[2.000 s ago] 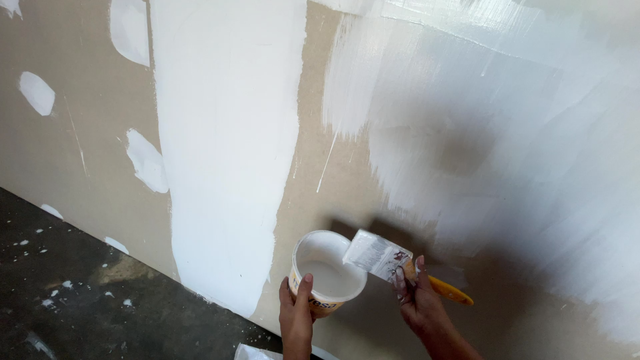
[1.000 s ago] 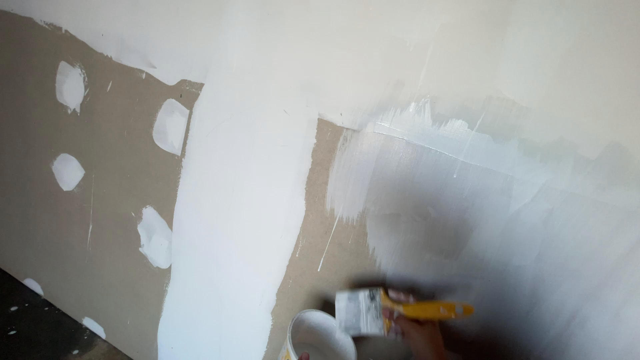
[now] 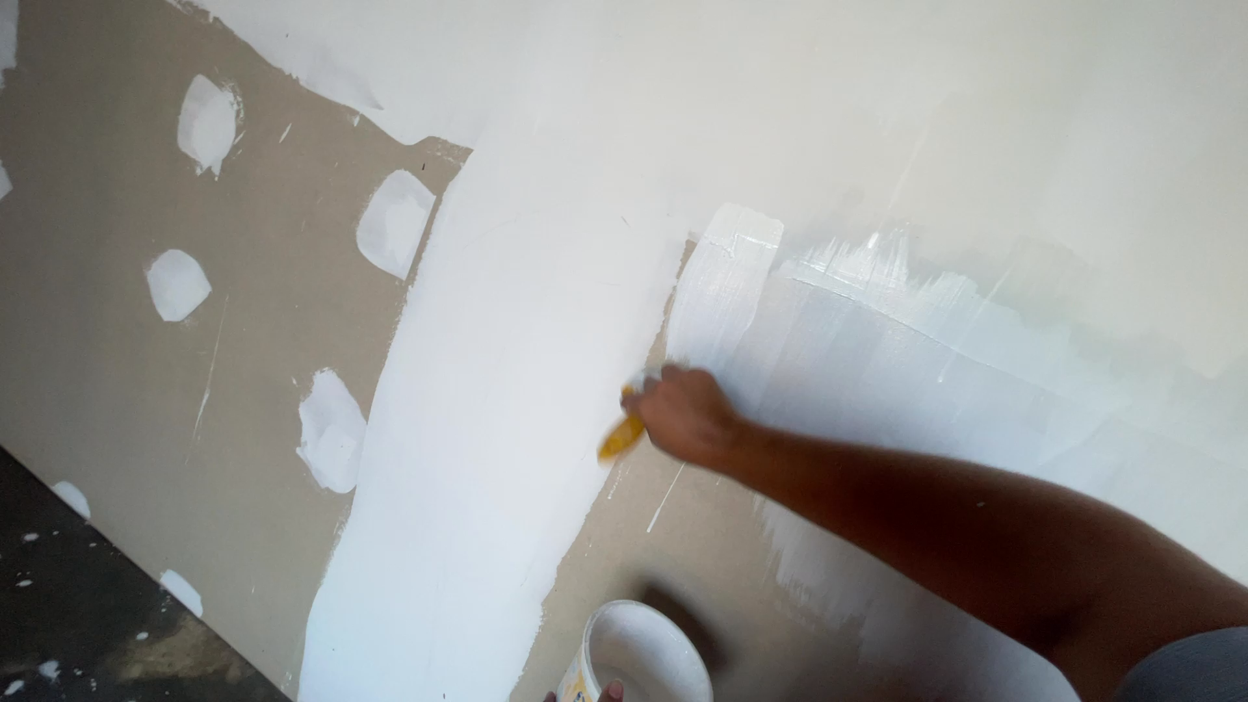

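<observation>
My right hand (image 3: 685, 411) grips a paintbrush (image 3: 621, 437) with a yellow handle that points down and left; the bristles are mostly hidden by the hand. It is at the drywall (image 3: 643, 531), just below a fresh white paint stroke (image 3: 723, 283) that shines wet. At the bottom edge, my left hand (image 3: 610, 693) holds a white plastic tub (image 3: 647, 655) tilted toward me; only its fingertips show. White coating lines the inside of the tub.
A broad white band (image 3: 468, 419) runs down the wall between bare brownish areas. Several white filler patches (image 3: 395, 224) dot the board at left. The dark floor (image 3: 88, 624), spotted with white, meets the wall at lower left.
My right hand has moved the brush up from beside the tub to the wall. A white stroke now covers the upper part of the bare strip. The view has shifted.
</observation>
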